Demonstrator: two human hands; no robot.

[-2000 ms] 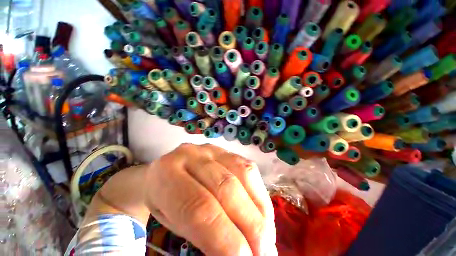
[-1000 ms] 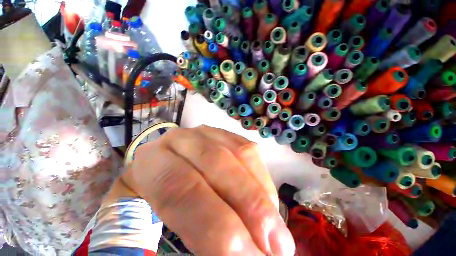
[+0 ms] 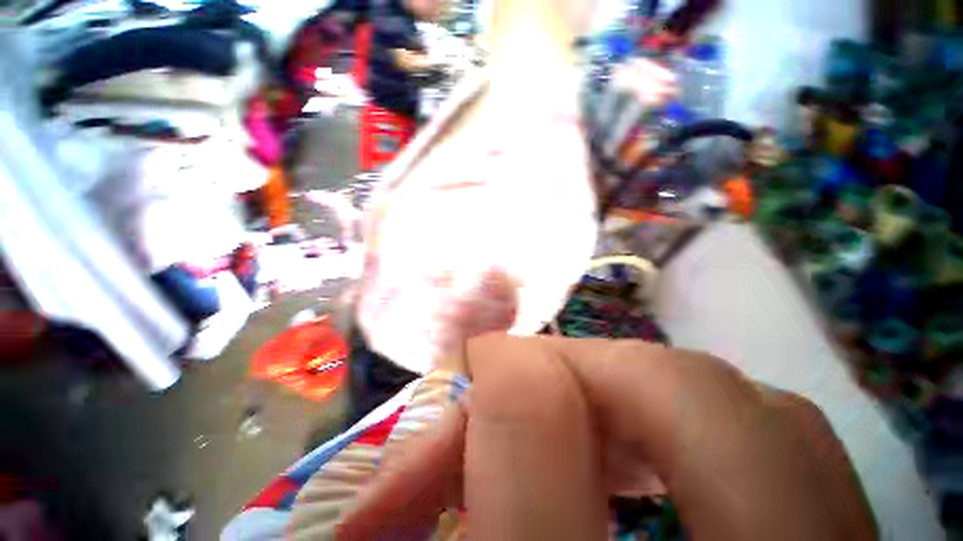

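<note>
The frame is strongly blurred. My right hand [image 3: 676, 433] fills the bottom centre and right, close to the camera, with its fingers bent. Whether it holds anything is hidden. My left hand [image 3: 484, 309] shows small, pale and blurred behind it, above a sleeve striped in white, red and blue; its grip cannot be made out. The thread spools [image 3: 887, 222] of many colours stand out of focus along the right side, away from both hands.
A pale, overexposed cloth [image 3: 475, 211] hangs behind my hands. Plastic bottles [image 3: 692, 79] stand beside a black curved frame. A person in dark clothing [image 3: 393, 53] is near a red chair [image 3: 385, 135]. An orange-red bag [image 3: 301, 357] lies on the floor at left.
The view has swung left, so the spools have shifted to the right edge and the floor, chair and person have appeared. My right hand has come into view in front of my left.
</note>
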